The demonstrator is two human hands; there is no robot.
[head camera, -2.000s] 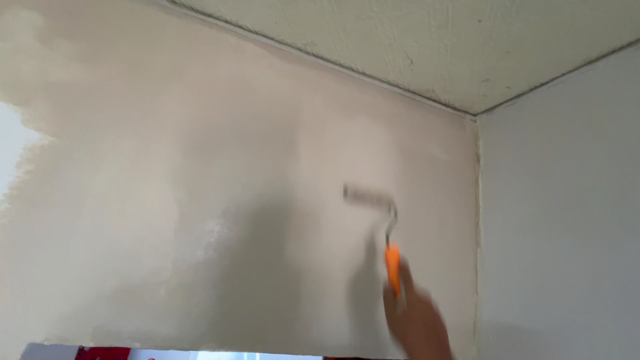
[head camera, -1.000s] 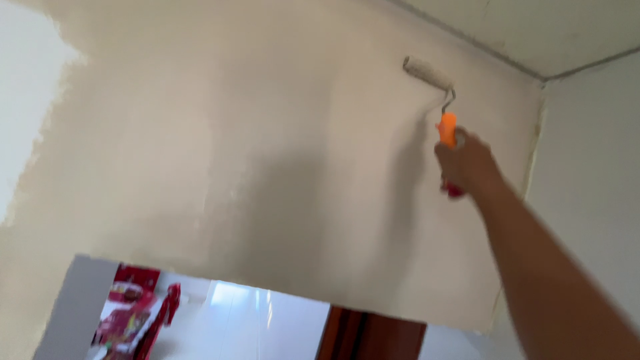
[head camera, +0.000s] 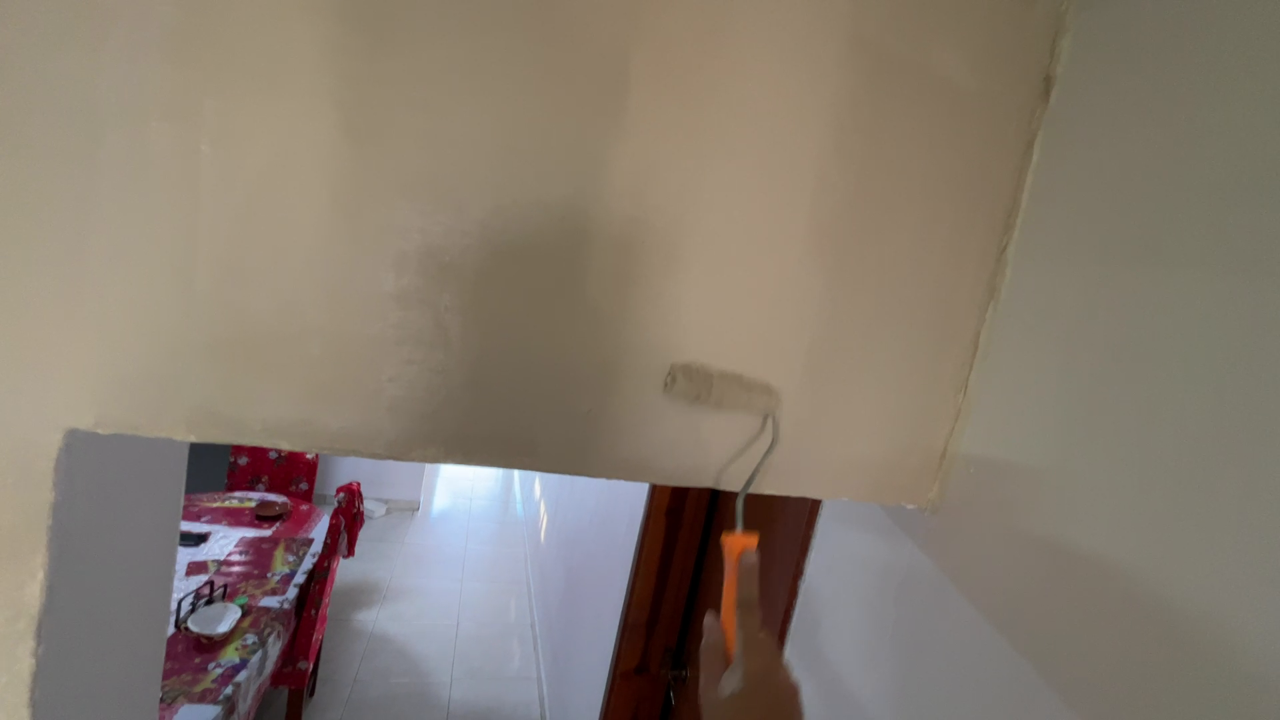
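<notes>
A small paint roller (head camera: 720, 389) lies against the beige painted wall (head camera: 500, 250), low down and just above the wall's bottom edge. Its bent wire frame leads down to an orange handle (head camera: 738, 580). At the bottom of the view my right hand (head camera: 748, 660), somewhat blurred, is wrapped around that handle from below, with one finger stretched up along it. My left hand is out of view.
A grey-white side wall (head camera: 1130, 300) meets the painted wall at the right. Through the opening below are a dining table (head camera: 250, 560) with a patterned cloth, red-covered chairs (head camera: 322, 590), a tiled floor (head camera: 410, 600) and a brown wooden door (head camera: 740, 520).
My right hand has brought the roller down the wall, from high near the ceiling a second ago to near the lower edge. The view has tilted down and the ceiling is out of sight.
</notes>
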